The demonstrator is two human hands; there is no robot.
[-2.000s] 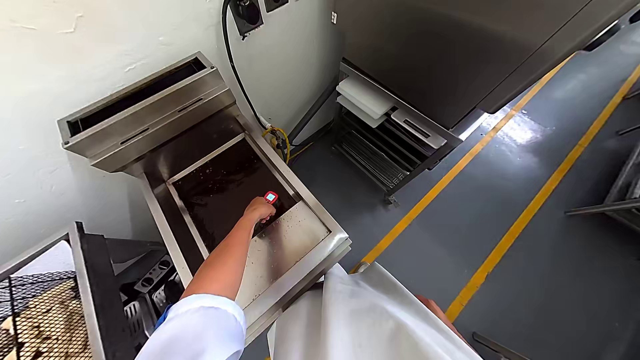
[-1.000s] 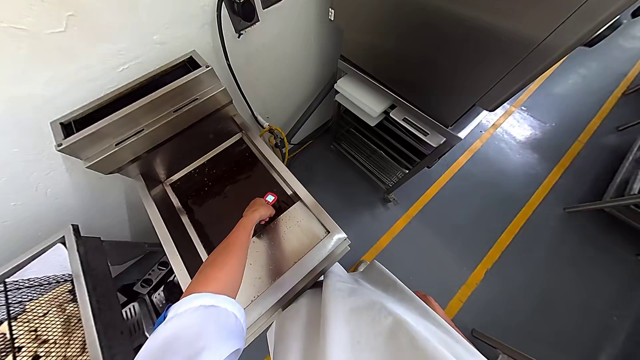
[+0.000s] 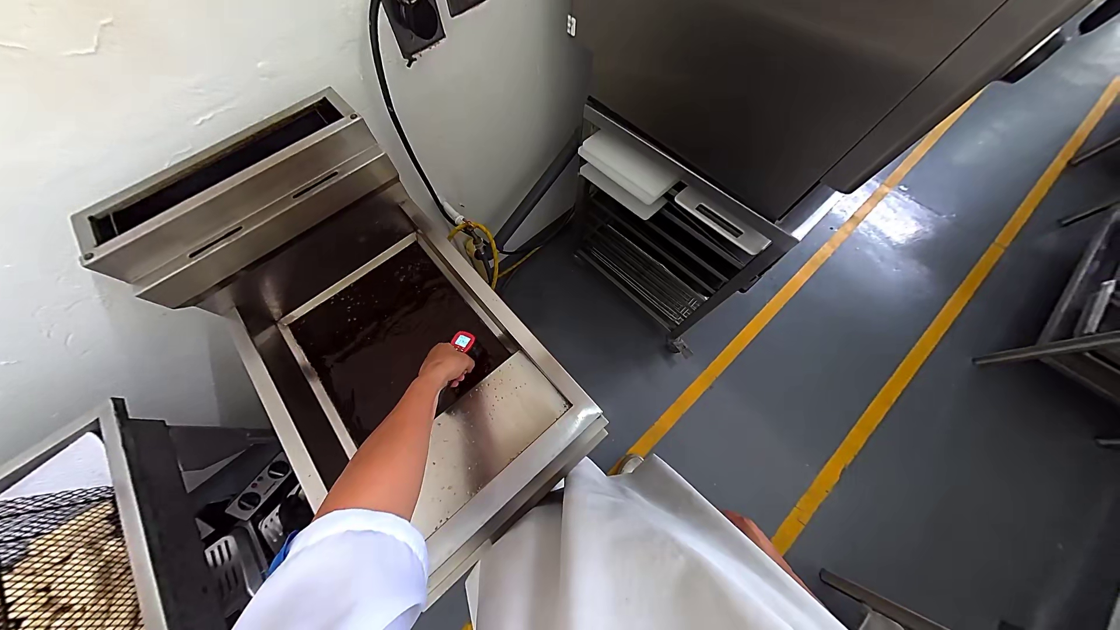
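Observation:
My left hand [image 3: 447,363] grips a red and black infrared thermometer [image 3: 464,340] with a small lit display. It is held over the dark oil [image 3: 376,324] in the vat of a stainless steel deep fryer [image 3: 542,372]. A speckled metal plate [image 3: 494,437] forms the near part of the fryer top, just below the hand. Of my right hand, only part of the arm or hand [image 3: 761,542] shows at the lower right, behind the white apron [image 3: 630,551]; its fingers are hidden.
A metal rack [image 3: 647,262] with white boards [image 3: 628,166] stands beneath a large steel appliance [image 3: 744,79]. Black cable and yellow hose [image 3: 490,254] run behind the fryer. At lower left is a mesh-covered frame [image 3: 70,551]. Metal legs [image 3: 1041,350] stand at the right.

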